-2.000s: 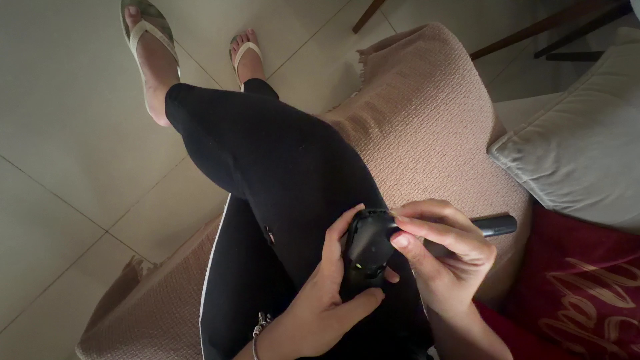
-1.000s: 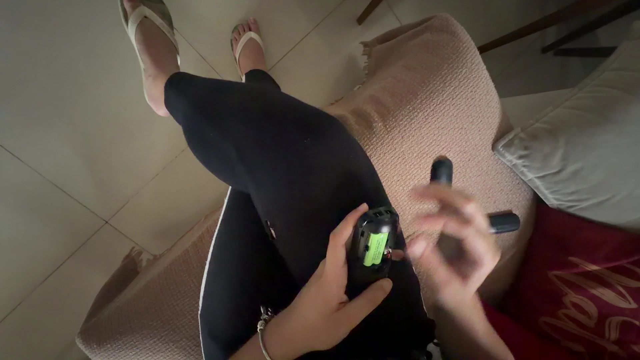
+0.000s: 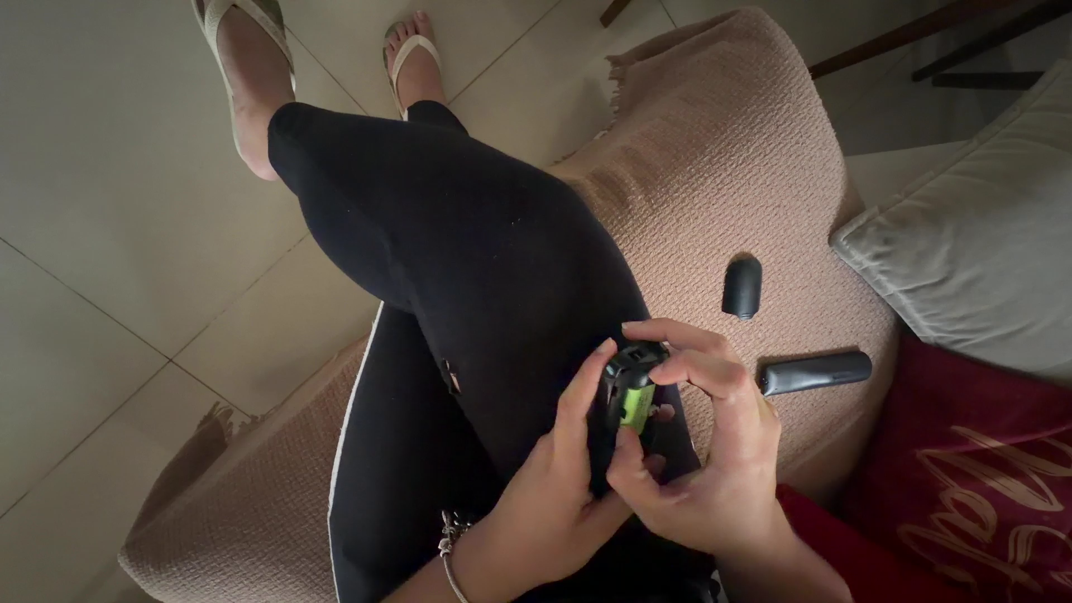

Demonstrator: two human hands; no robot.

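Note:
My left hand [image 3: 557, 490] grips a small black battery-powered device [image 3: 615, 377] above the lap, its battery compartment facing up. Green batteries [image 3: 637, 407] show inside it. My right hand [image 3: 712, 444] is at the same device, with fingertips at its far end and the thumb on the green part; whether it grips a battery or only touches it, I cannot tell. A black rounded cover [image 3: 742, 286] lies on the woven throw to the right. Nearer to my right hand, on the same throw, lies a long dark grey device [image 3: 816, 373].
The pinkish woven throw [image 3: 720, 151] covers the seat under the legs. A grey cushion [image 3: 971, 226] and a dark red cushion [image 3: 946, 469] with writing are at the right. Wooden furniture legs [image 3: 913, 38] stand at the upper right on the tiled floor [image 3: 100, 209].
The black cover was on the device, then in my right hand, and now lies on the throw. The green batteries have come into sight. My right hand is back at the device.

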